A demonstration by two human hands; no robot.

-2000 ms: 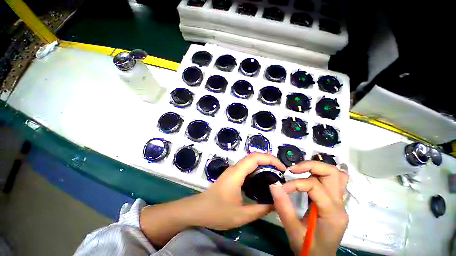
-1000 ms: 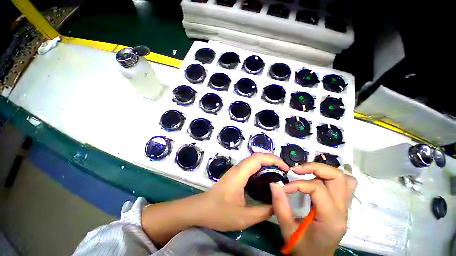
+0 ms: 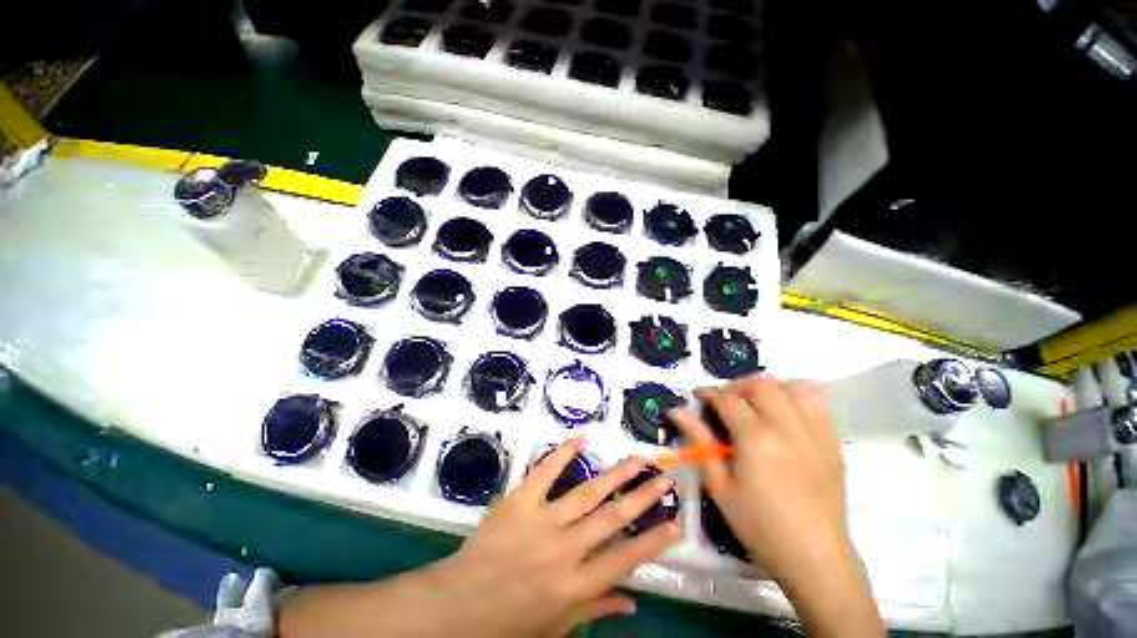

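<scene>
Round watch bodies sit in rows in the white foam tray [image 3: 281, 480]. Most show dark glass faces; the right columns show black discs with green centres [image 3: 729, 289]. My left hand [image 3: 561, 536] has its fingers spread over the front row, partly covering a dark watch body [image 3: 655, 499]. My right hand [image 3: 786, 480], slightly blurred, is over the tray's front right corner with a thin orange stick tool [image 3: 701, 455] in its fingers, pointing left. Dark watch bodies under my right hand are mostly hidden. One face [image 3: 576, 393] shines bright white.
Stacked foam trays [image 3: 561, 112] stand behind. A translucent bottle [image 3: 256, 237] is left of the tray, another [image 3: 873, 396] right. A single dark disc [image 3: 1019, 496] lies at far right, near another person's sleeve [image 3: 1110, 567]. Yellow edging runs along the back.
The view has shifted right. My hands have moved apart and the watch body between them has gone down to the tray's front row. My left fingers have spread.
</scene>
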